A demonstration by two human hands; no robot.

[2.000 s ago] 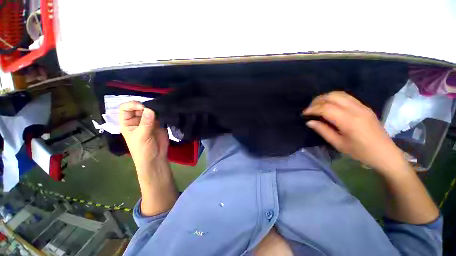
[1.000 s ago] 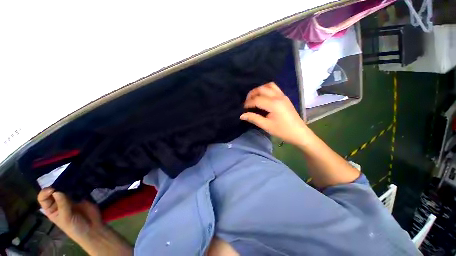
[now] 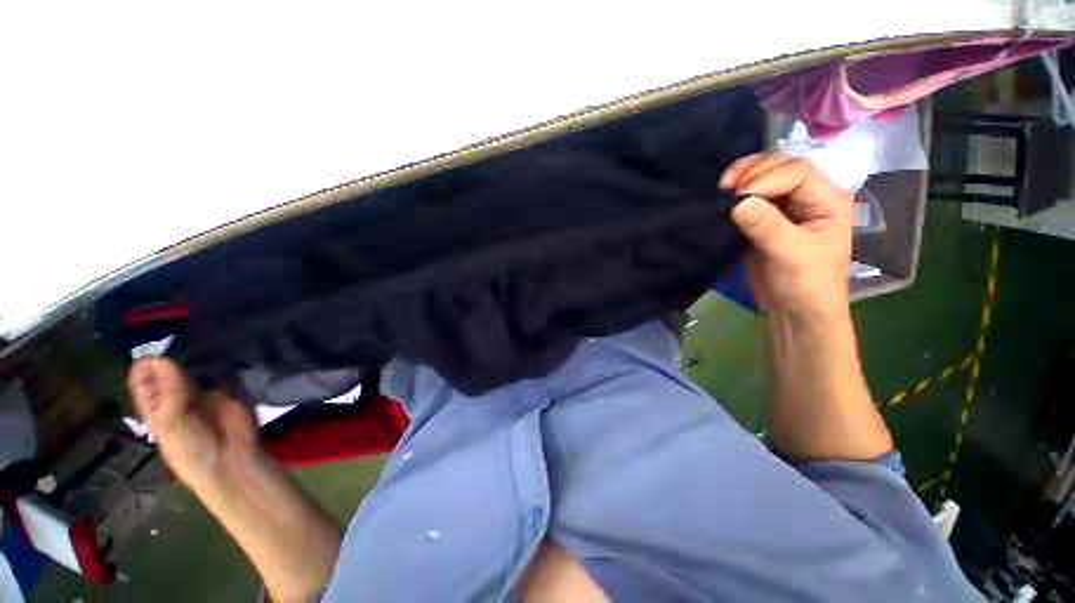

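The black garment (image 3: 507, 283) lies across my lap below the table's front edge and is stretched between both hands, with a long fold running from left to right. My left hand (image 3: 189, 418) pinches its left end between thumb and fingertips. My right hand (image 3: 796, 230) pinches its right end between thumb and fingers, higher up. I cannot see any tool in either hand. The garment hides part of what lies beneath it.
The white table (image 3: 354, 94) spans the top. Pink fabric (image 3: 843, 94) hangs from its right edge. A grey bin (image 3: 905, 224) with white scraps stands beyond my right hand. Red pieces (image 3: 336, 433) lie below the garment at left. A dark stool (image 3: 1014, 159) stands at far right.
The camera view has turned and shifted. My right hand, earlier with fingers apart near the garment, has moved right and now grips its right end. The garment is pulled straighter; my left hand still holds its end.
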